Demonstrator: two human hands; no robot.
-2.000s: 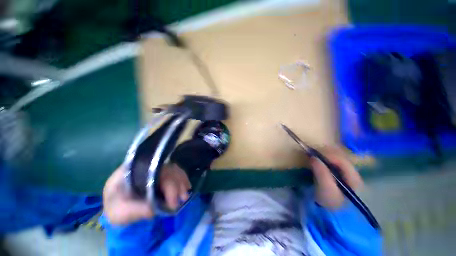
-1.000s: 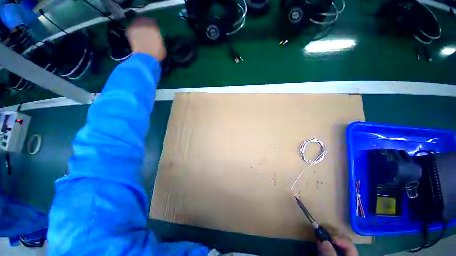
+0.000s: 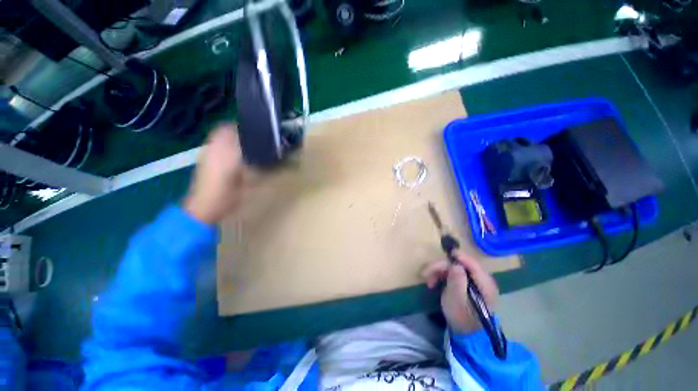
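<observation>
My left hand [image 3: 218, 179] holds a black headset [image 3: 260, 114] with silvery curved bands, raised over the back left of the brown cardboard sheet [image 3: 321, 252]. Hand and headset are blurred, and the grip is partly hidden. My right hand [image 3: 463, 290] holds the black soldering iron [image 3: 450, 243] near the front right of the cardboard, its tip pointing up and left. A silver coil of solder wire [image 3: 410, 172] lies on the cardboard beyond the iron's tip, with a thin end trailing towards me.
A blue tray [image 3: 551, 243] at the right holds a black box [image 3: 608, 164], an iron stand [image 3: 520, 162], a yellow sponge [image 3: 523, 211] and thin red and white wires [image 3: 482, 212]. Behind the white rail [image 3: 528, 69], more headsets [image 3: 138, 95] lie on the green strip. A grey post slants at the left.
My left hand has come back from the green strip and now has a headset in it. My right hand with the iron shows more fully. The camera view has turned and shifted.
</observation>
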